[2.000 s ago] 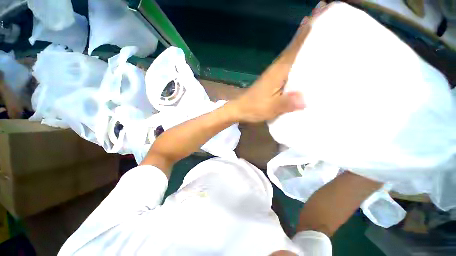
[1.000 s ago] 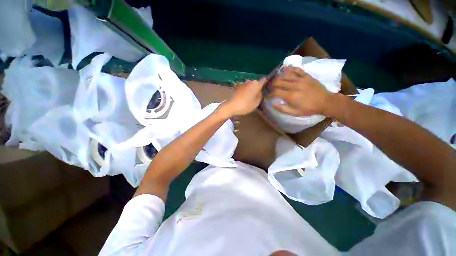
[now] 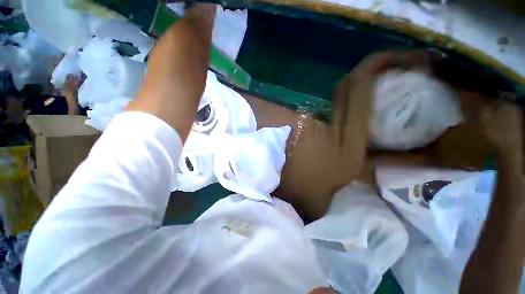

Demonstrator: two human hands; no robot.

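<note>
A small brown carton (image 3: 354, 123) stands open at the right on the brown cardboard surface, motion-blurred, with a white bagged unit (image 3: 411, 112) inside it. My right hand (image 3: 503, 123) is blurred at the carton's right side; its grip cannot be told. My left arm reaches up past the green bar, and my left hand (image 3: 201, 12) is at the top edge, mostly cut off, close to a white bag (image 3: 231, 31). Its fingers are hidden. More bagged units (image 3: 230, 112) with dark round parts stand left of centre.
Loose white bags (image 3: 368, 235) and another bagged unit (image 3: 434, 189) lie near my front right. A green bar (image 3: 230, 69) and dark green channel (image 3: 288, 57) lie beyond. A large carton (image 3: 66, 143), yellow sack (image 3: 17, 178) and another person's hand (image 3: 70, 86) are at left.
My left hand has left the carton and moved up and left. My right hand has moved from on top of the bagged unit to the carton's right side. The carton appears shifted right.
</note>
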